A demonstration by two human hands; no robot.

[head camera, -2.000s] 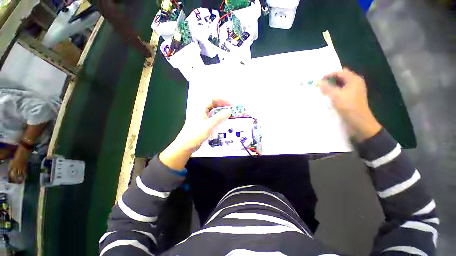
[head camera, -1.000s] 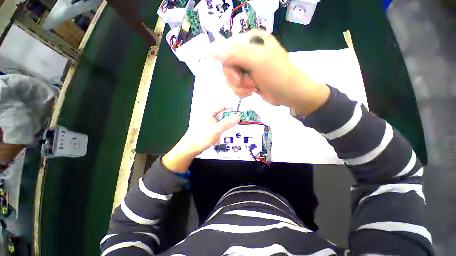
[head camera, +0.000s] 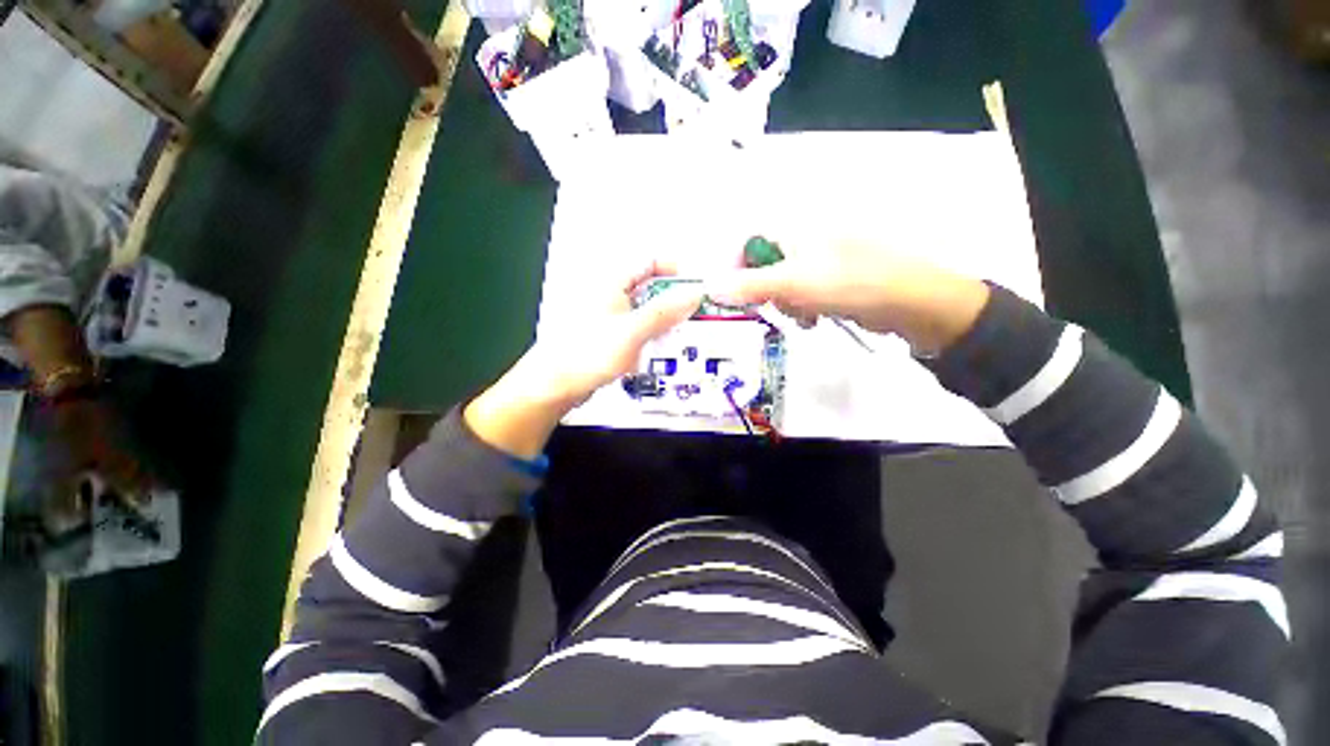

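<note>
The open white housing (head camera: 693, 382) lies on the white sheet near its front edge, with dark and purple spots inside and red and dark wires at its right side. A narrow green board (head camera: 668, 293) is at its far edge. My left hand (head camera: 605, 338) grips the left end of this board. My right hand (head camera: 861, 284) holds a screwdriver, its green handle (head camera: 761, 252) showing above the fingers and its thin shaft pointing down to the right. My right fingertips are at the board's right part and hide it; whether they touch it is unclear.
Part-assembled white units (head camera: 562, 95) with boards and wires stand at the sheet's far edge. Another white unit (head camera: 872, 22) is behind. At left, a green conveyor with pale edging (head camera: 372, 292) carries a white unit (head camera: 172, 313). A person's hand (head camera: 88, 459) is on another unit.
My right hand has come down from above the housing to the board, and the screwdriver shaft now points away from the board. My left hand stays at the board.
</note>
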